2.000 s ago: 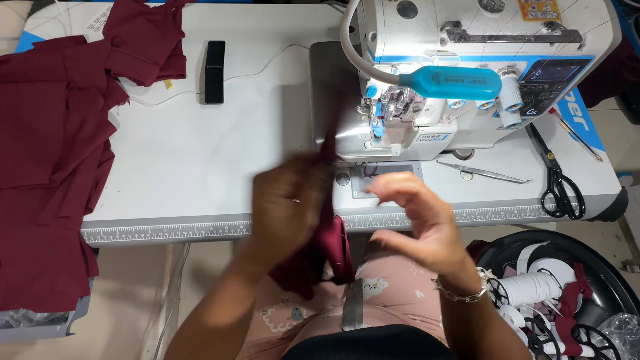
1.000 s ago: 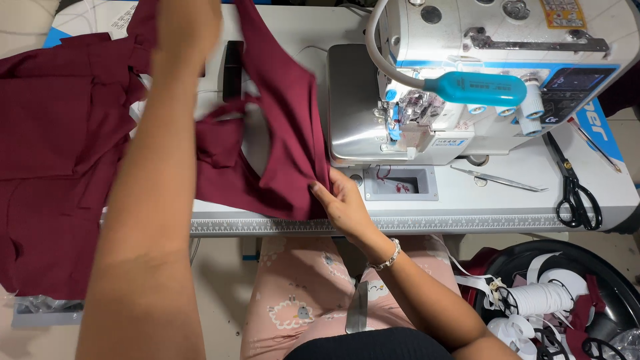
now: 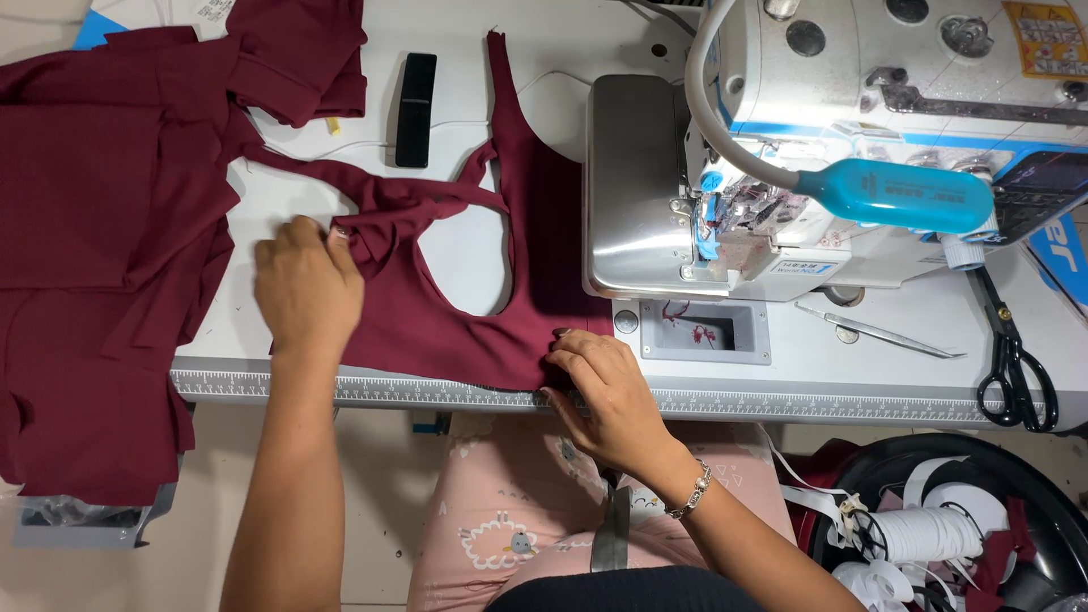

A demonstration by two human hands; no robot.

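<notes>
A maroon fabric garment piece point(image 3: 544, 246) with straps and a curved opening lies spread on the white sewing table, its right part beside the metal plate of the overlock machine point(image 3: 790, 195). My left hand point(image 3: 308, 285) pinches a bunched fold at the piece's left side between thumb and fingers. At the lower right corner, my right hand point(image 3: 599, 387) has its fingertips on the cloth and its thumb at the table's edge; whether it grips the cloth, I cannot tell. A larger heap of maroon fabric point(image 3: 85, 229) lies to the left of my left hand.
A black oblong object point(image 3: 416, 110) lies behind the piece. Tweezers point(image 3: 884, 331) and black-handled scissors point(image 3: 1011, 365) are at the right. A printed ruler strip point(image 3: 850, 405) runs along the front edge. Below right, a black basin point(image 3: 858, 455) holds white spools and scraps.
The maroon piece, held up over my lap two seconds ago, now lies spread on the table. My left hand has come back from the far left side toward the near edge.
</notes>
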